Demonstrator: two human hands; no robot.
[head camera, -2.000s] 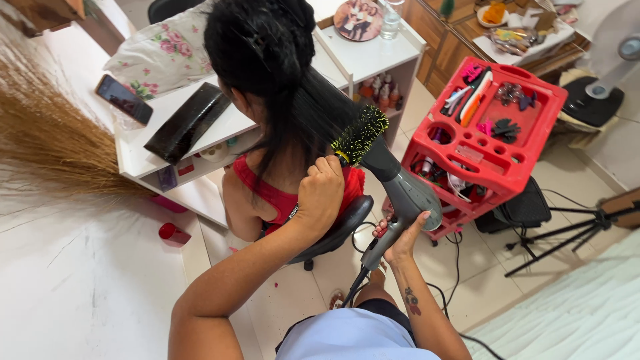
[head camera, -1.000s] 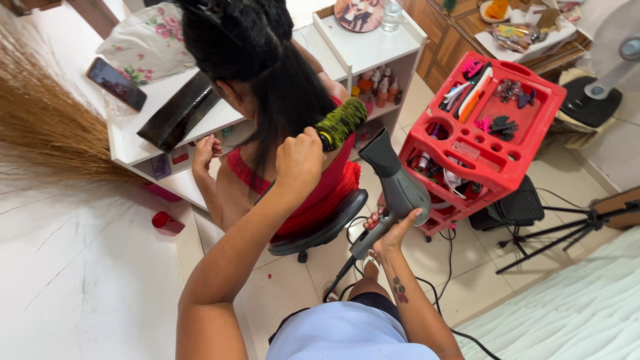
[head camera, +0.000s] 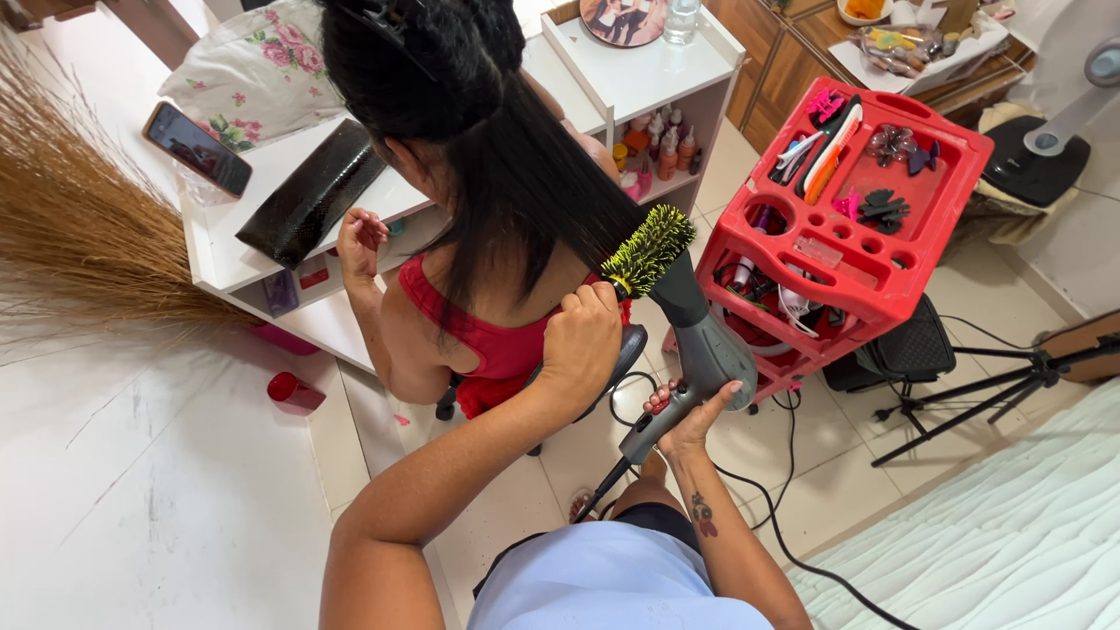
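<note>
My left hand (head camera: 581, 343) grips the handle of a round hair brush (head camera: 649, 250) with yellow and black bristles. A long section of a seated person's dark hair (head camera: 560, 166) runs out to the brush and lies against its bristles. My right hand (head camera: 696, 416) holds a grey hair dryer (head camera: 713, 359) by its handle, and the nozzle points up at the brush from just below. The person wears a red top (head camera: 490, 337) and has the upper hair gathered up with a dark clip (head camera: 389, 31).
A red salon trolley (head camera: 949, 144) with clips and combs stands right of the dryer. Ahead is a white shelf unit (head camera: 626, 96) with bottles. A tripod (head camera: 1037, 372) and the dryer's cord (head camera: 779, 525) are at the right; a red cup (head camera: 296, 394) is at the left.
One second ago the brush was apart from the dryer, nearer the person's back. Now it has moved outward with the hair drawn over to it, and the nozzle is close against it.
</note>
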